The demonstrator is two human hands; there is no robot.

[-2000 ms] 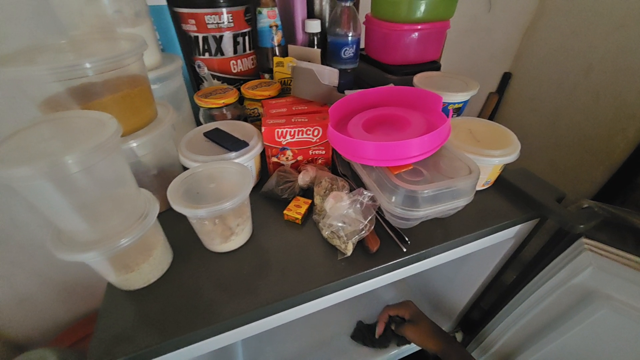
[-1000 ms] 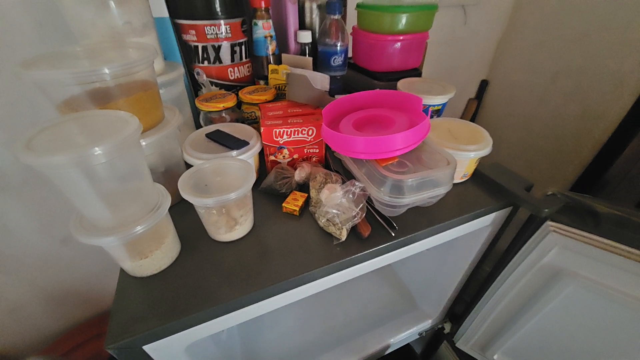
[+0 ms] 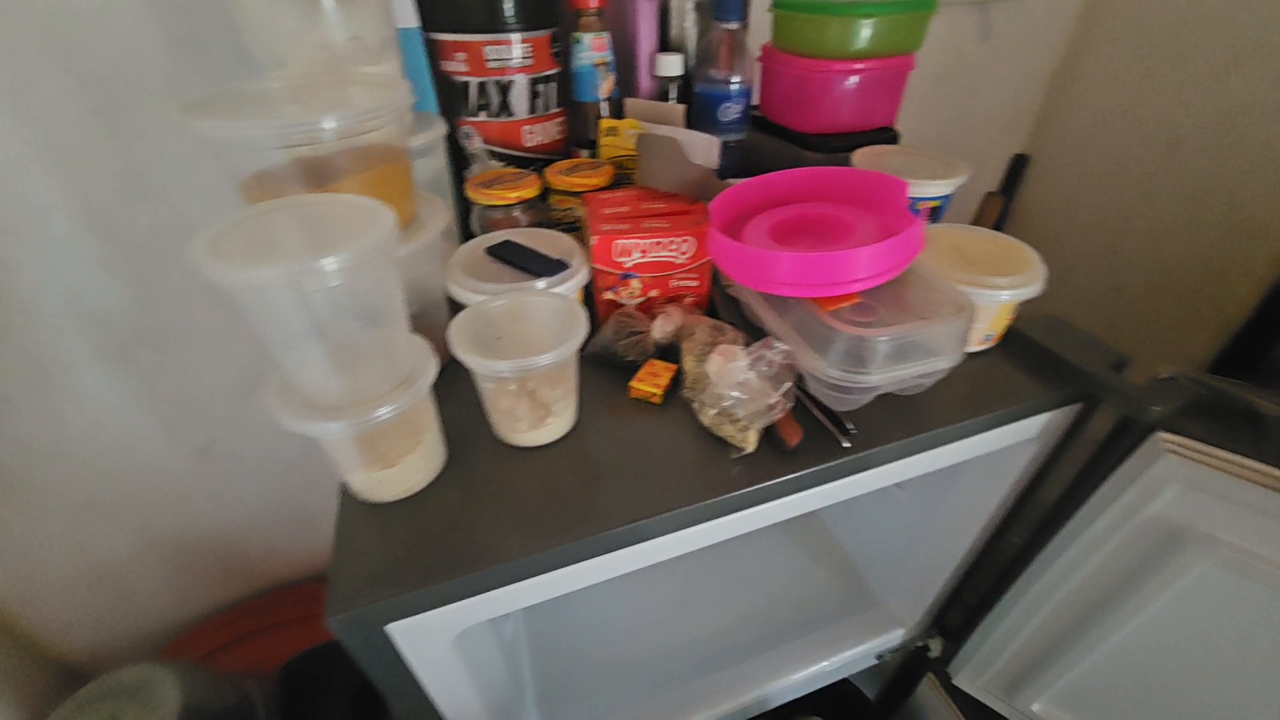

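Note:
Neither of my hands shows in the head view now. A fridge or small freezer (image 3: 620, 520) stands with its door (image 3: 1140, 590) swung out to the right and its white interior (image 3: 700, 590) showing. On its dark top, a small plastic tub with pale contents (image 3: 517, 385) sits left of a tiny yellow box (image 3: 653, 381) and tied plastic bags (image 3: 735, 385). A red carton (image 3: 650, 250) is behind them. A pink plastic dish (image 3: 815, 230) lies on a clear plastic container (image 3: 870, 330).
Stacked clear tubs (image 3: 310, 300) rise at the left edge of the top. Bottles, a large black supplement tub (image 3: 500, 80) and stacked green and pink containers (image 3: 838, 85) stand at the back. Lidded tubs (image 3: 985, 275) are at the right. A red object (image 3: 250, 625) is low at the left.
A hand with a dark cloth was low in front of the opening two seconds ago; it is out of view in the later frames. The view has shifted.

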